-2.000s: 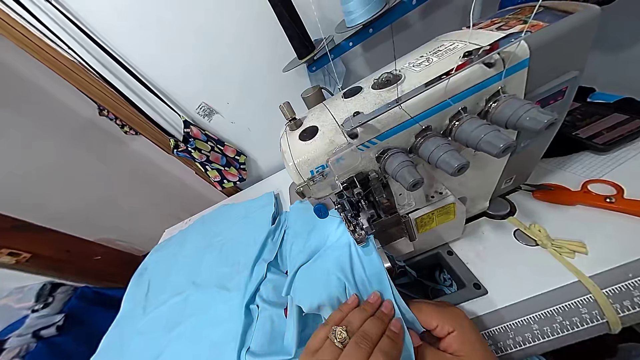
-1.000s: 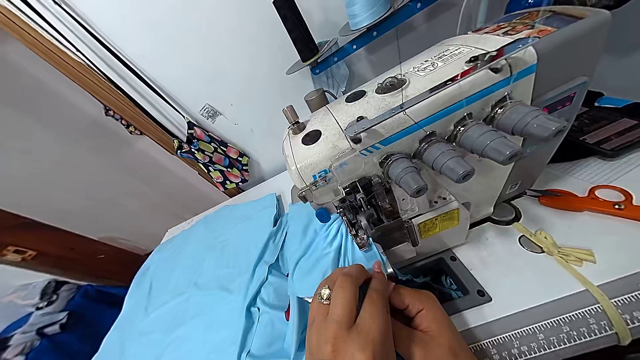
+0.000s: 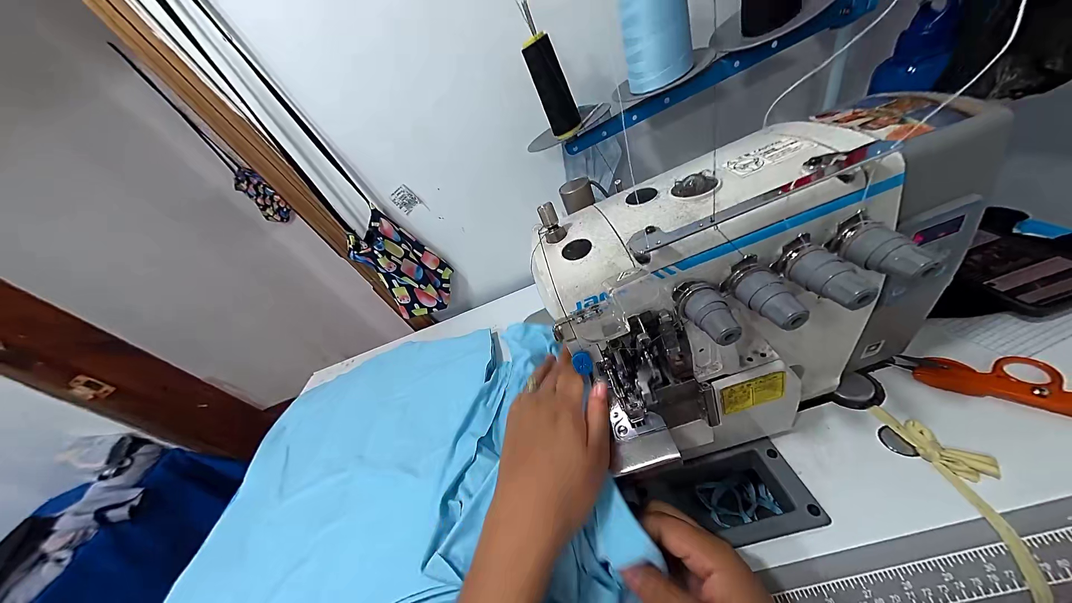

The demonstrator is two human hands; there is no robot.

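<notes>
Light blue fabric (image 3: 360,452) lies bunched in folds left of and in front of a white overlock sewing machine (image 3: 720,251). Reaching up beside the presser foot area (image 3: 632,419), my left hand (image 3: 557,427) presses on the cloth, its fingertips close to a blue round knob (image 3: 582,362). My right hand (image 3: 695,557), lower and at the front edge of the machine bed, pinches an edge of the same fabric; its fingers are slightly blurred. Part of the cloth under my left hand and forearm is hidden.
Orange-handled scissors (image 3: 988,381) and a knotted yellow strip (image 3: 946,456) lie on the right. A recessed tray (image 3: 804,502) holding fabric trimmings is beside my right hand. A measuring tape strip (image 3: 938,578) runs along the front edge. Thread cones (image 3: 657,46) stand behind the machine.
My left hand has moved away from my right hand, up and left along the fabric to beside the machine's needle area. The view has shifted, showing more of the thread stand.
</notes>
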